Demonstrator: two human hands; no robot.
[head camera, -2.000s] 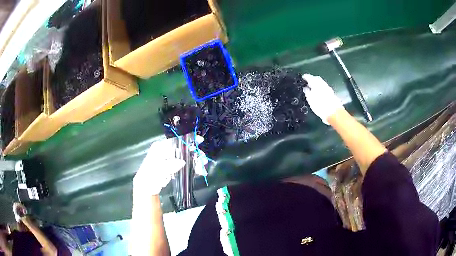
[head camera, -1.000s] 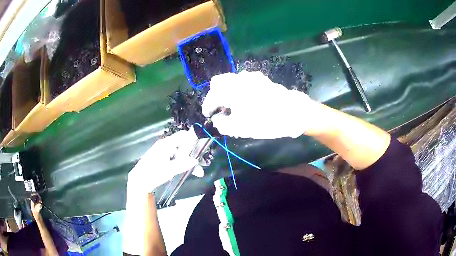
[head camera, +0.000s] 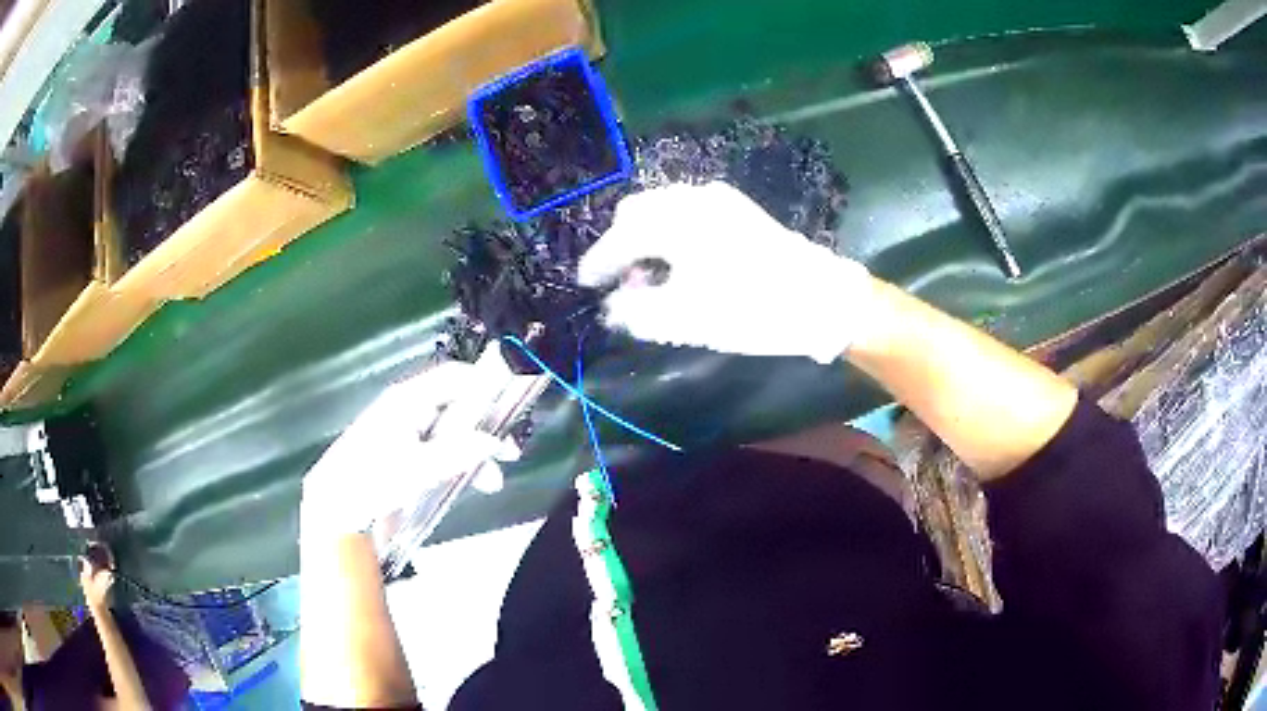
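My left hand (head camera: 403, 452), in a white glove, is closed around a bundle of silver metal profiles (head camera: 442, 496) held at a slant. Blue cord (head camera: 628, 424) trails from the bundle's upper end in crossed strands. My right hand (head camera: 730, 271), also gloved, is over the heap with fingers pinched near a small dark piece (head camera: 598, 288), a little right of the bundle end and apart from it. The heap of black parts (head camera: 500, 271) lies behind both hands, partly hidden by my right hand.
A blue bin (head camera: 549, 135) of black parts stands behind the heap. Cardboard cartons (head camera: 222, 229) of black parts are at back left. A mallet (head camera: 959, 160) lies at right. A black-and-white fixture (head camera: 63, 472) and a co-worker's hand (head camera: 96, 576) are at far left. Plastic-wrapped cardboard (head camera: 1181, 403) is at right.
My right hand has come from the right side of the heap to near the bundle end, then drawn slightly apart from it. The bundle in my left hand has tilted to the right.
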